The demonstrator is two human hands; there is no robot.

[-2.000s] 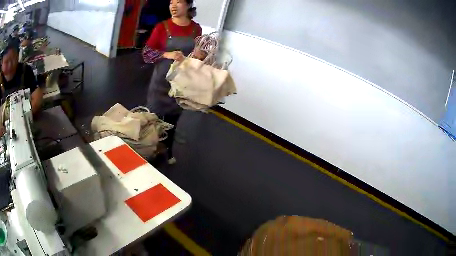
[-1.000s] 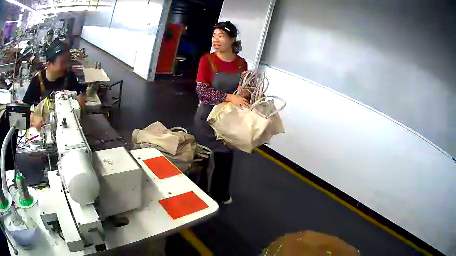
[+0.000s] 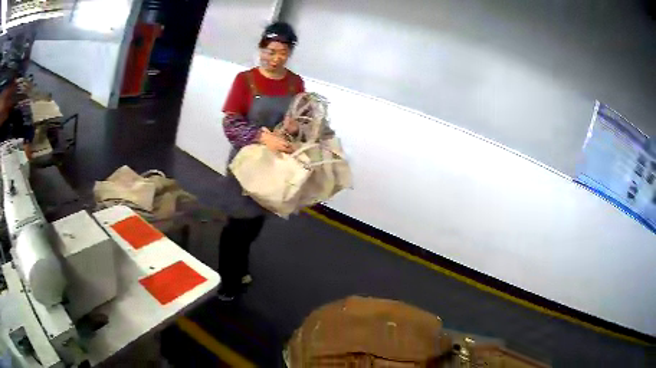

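Observation:
Neither of my hands is in the picture. Nearest in front, at the bottom edge, is a brown rounded thing [image 3: 367, 330], cut off by the frame, with more brown material to its right; I cannot tell what it is. At the left stands a white sewing machine [image 3: 36, 262] with a white box beside it on a white table [image 3: 137, 302]. Two orange-red rectangles lie flat on the table's end.
A person [image 3: 262, 108] in a red top and grey apron stands in the aisle, holding cream bags [image 3: 288, 176] with rope-like handles. More cream cloth [image 3: 129, 190] lies behind the table. A white and grey wall and a yellow floor line run along the right.
My view has turned to the right, so the machine and table sit further left. More of the brown thing shows. The person's head, turned aside before, now faces down towards the bags.

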